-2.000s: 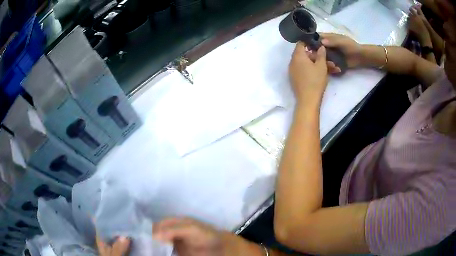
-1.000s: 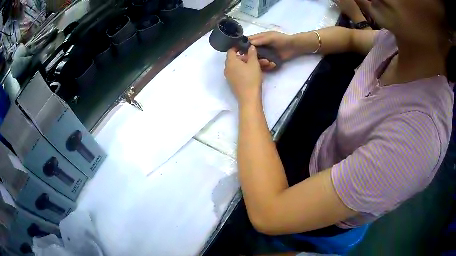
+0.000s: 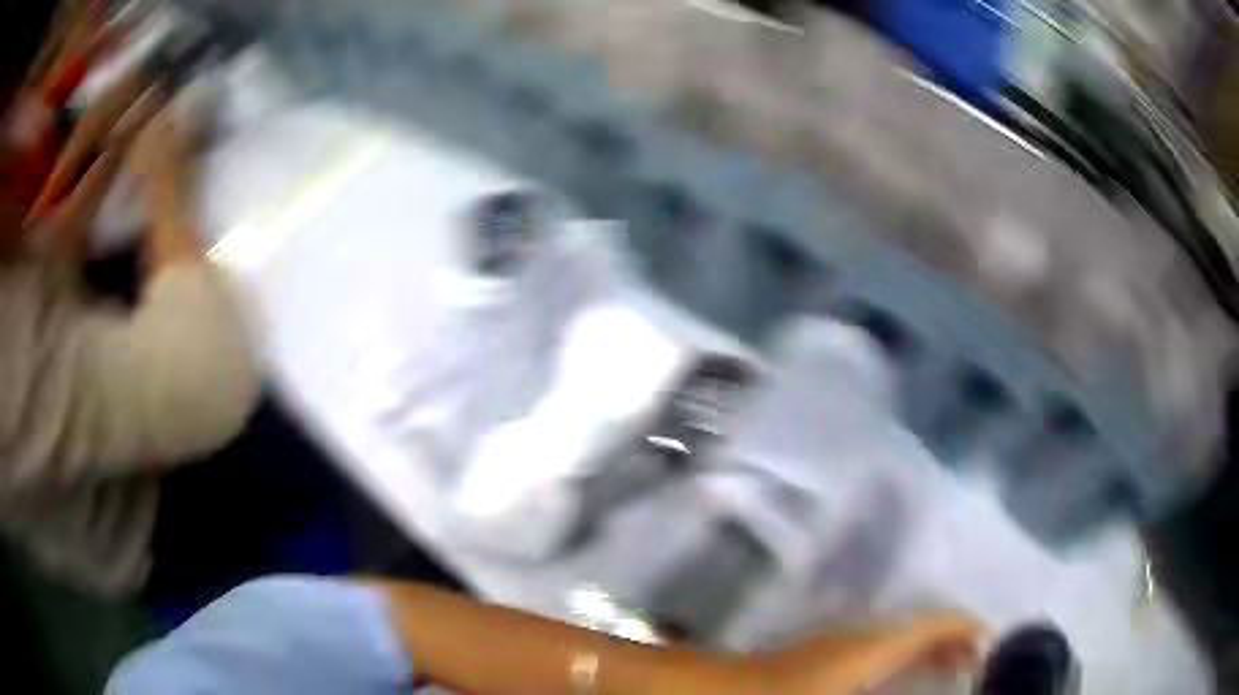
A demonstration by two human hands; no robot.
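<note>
The picture is strongly blurred. An arm in a light blue sleeve, which looks like my left arm, crosses the bottom edge. My left hand [image 3: 938, 645] is small and blurred at the lower right, beside a dark round blower head [image 3: 1029, 663] cut by the bottom edge. Whether the fingers touch or hold it is not clear. A dark grey blower [image 3: 707, 407] lies at the bench's middle among milky white bags [image 3: 829, 387]. Another dark blower head [image 3: 503, 231] shows further up, at a whitish bag. My right hand is not in view.
A row of grey-white boxes [image 3: 951, 407] runs diagonally along the bench's far side. The white-covered bench [image 3: 326, 326] has its near edge at the lower left. A person in a beige top [image 3: 136, 394] sits at the left. A blue bin [image 3: 944, 41] shows at the top right.
The view has swung left along the bench. The worker in the striped top has left the picture, and the boxes now stand to the right. The light blue sleeve and arm have come into view.
</note>
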